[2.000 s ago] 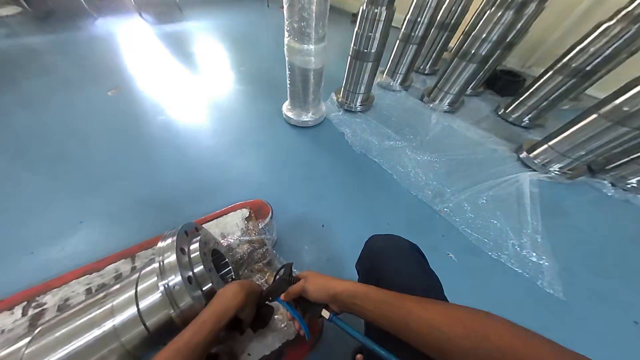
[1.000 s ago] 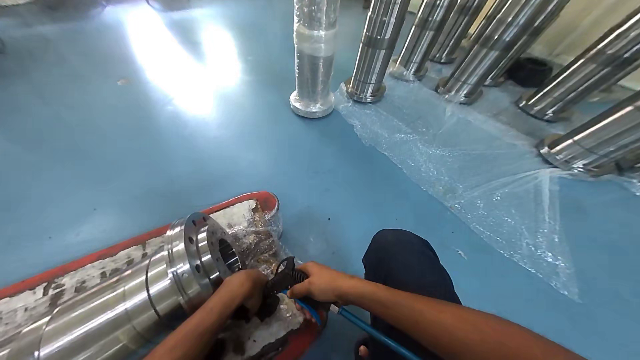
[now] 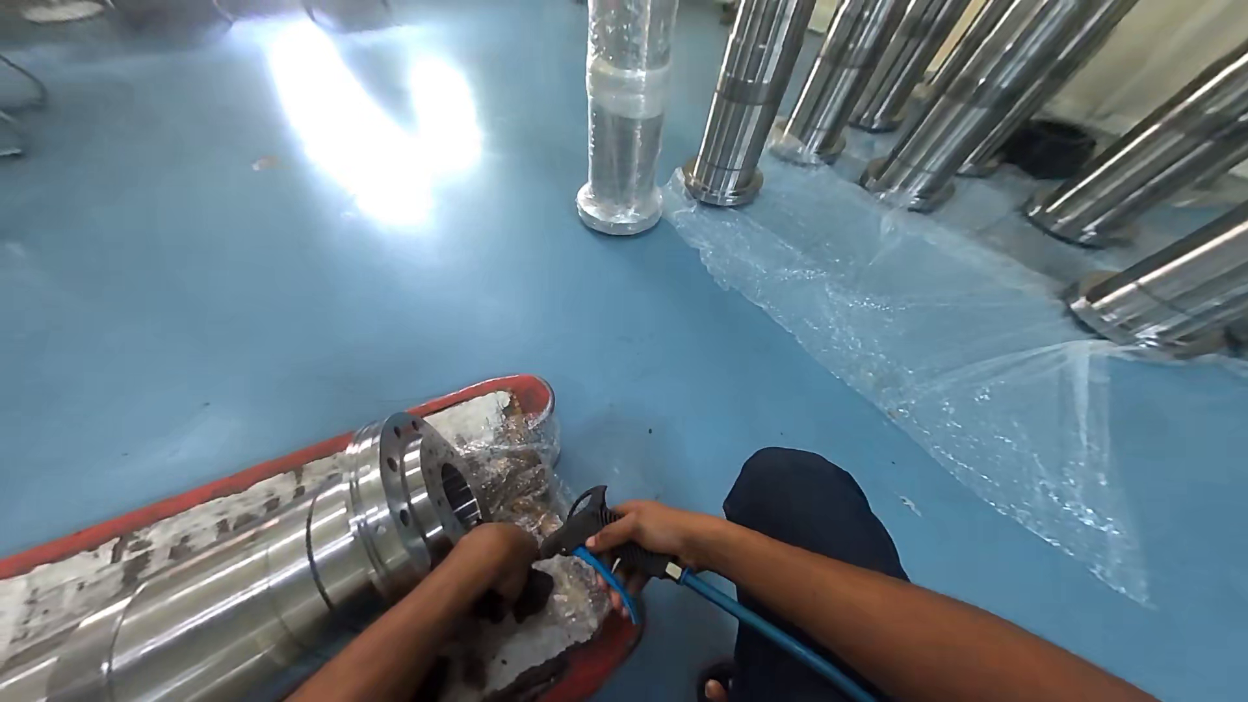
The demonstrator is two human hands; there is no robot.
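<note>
A black air blow gun (image 3: 582,526) with a blue hose (image 3: 770,634) joined at a metal fitting is gripped in my right hand (image 3: 648,536). A short blue tube (image 3: 609,583) curves beside its handle. My left hand (image 3: 502,561) is at the front of the gun, close to the flanged end of a shiny steel cylinder (image 3: 292,556); dark material shows under its fingers, and what it holds is hard to make out. The cylinder lies on a red pallet-truck fork (image 3: 263,483) covered with worn white padding. Crumpled clear plastic wrap (image 3: 517,468) covers the fork's end.
A plastic-wrapped cylinder (image 3: 627,146) stands upright on the blue floor. Several bare steel cylinders (image 3: 741,117) stand behind and to the right, some on a clear plastic sheet (image 3: 877,322). My knee (image 3: 814,507) is beside my right forearm. A black round object (image 3: 1050,148) lies among the cylinders.
Both hands stay by the flanged end, with the blow gun still in my right hand. No thing has plainly been let go or taken up.
</note>
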